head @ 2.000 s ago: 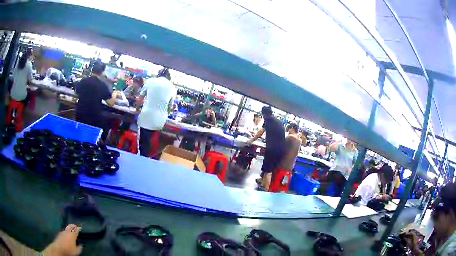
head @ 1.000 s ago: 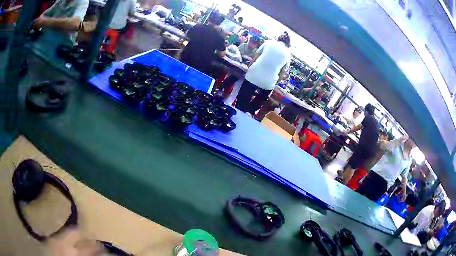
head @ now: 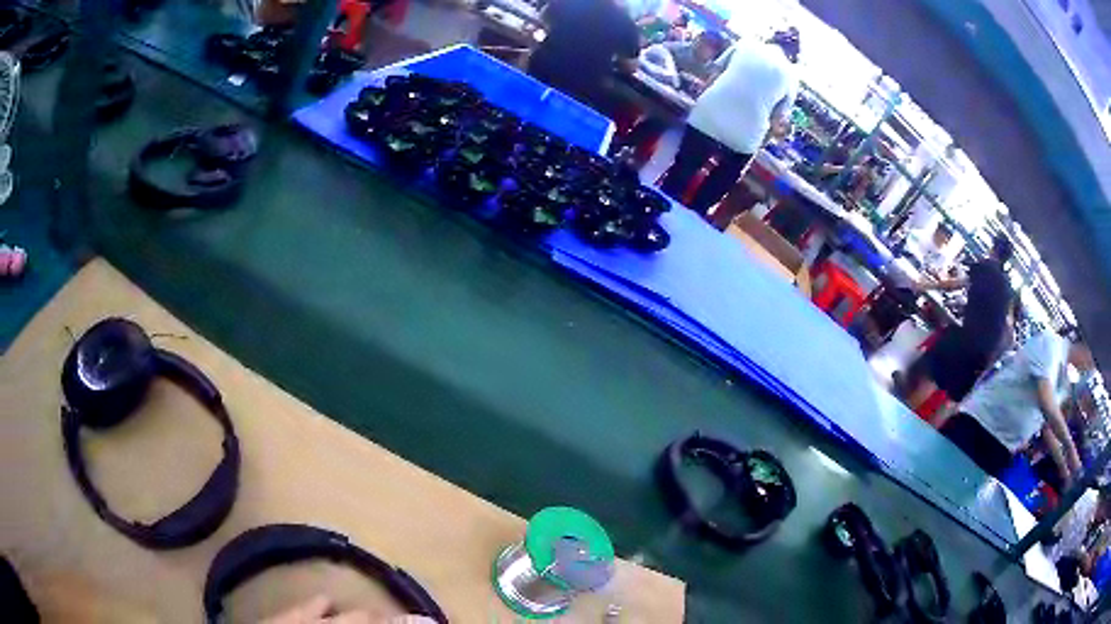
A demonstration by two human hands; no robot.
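Observation:
A black headset (head: 183, 527) lies on the tan board at the left, its round ear cup at the upper left with thin wires sticking out. The headband of a second black headset (head: 286, 540) arches up at the bottom edge; its lower part is cut off. Fingers, apparently of my right hand (head: 347, 612), show inside this arc, mostly out of the picture; their grip is not visible. A blurred skin-toned patch in the lower left corner may be my left hand (head: 79, 600). A solder reel with a green flange (head: 570, 531) stands at the board's right side.
Several headsets lie on the dark green surface beyond the board, one at upper left (head: 195, 166), one at right (head: 731, 488). Many black ear cup parts (head: 512, 165) are massed on blue sheets (head: 780, 335). A green post stands upper left. People work behind.
The view has swung left and down towards the tan board. The headset on the board and the reel now show fully, and a second headband arc has appeared at the bottom beside the fingers.

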